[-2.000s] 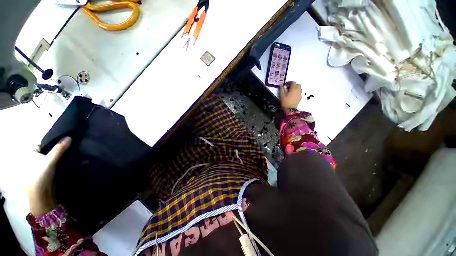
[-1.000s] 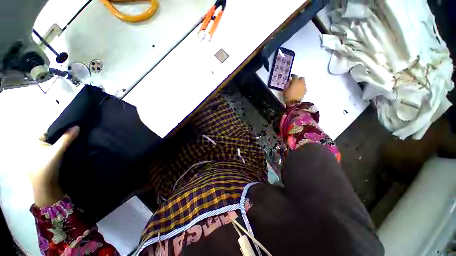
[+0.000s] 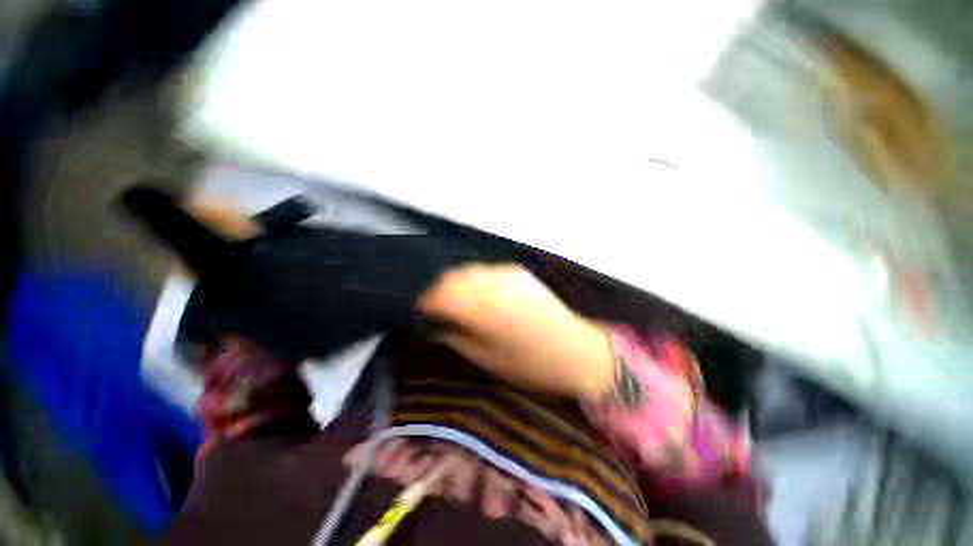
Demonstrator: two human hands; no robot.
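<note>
The frame is strongly blurred. A black garment panel hangs between my two hands at the front edge of the white sewing table, above my lap. My right hand is shut on the panel's right part, its fingertips hidden by blur and cloth. My left hand is mostly hidden behind the black cloth at the panel's left end and holds it there. A dark strip-like part of the cloth sticks up at the far left.
A blurred blue crate stands low at the left. An orange-yellow blur, likely the scissors' handles, shows at the upper right on the table. A small reddish blur lies near the right edge. A pale shelf shows at the lower right.
The view has swung left. My right hand has left the phone and now grips the black panel. The panel has moved off the machine bed to the table's front edge.
</note>
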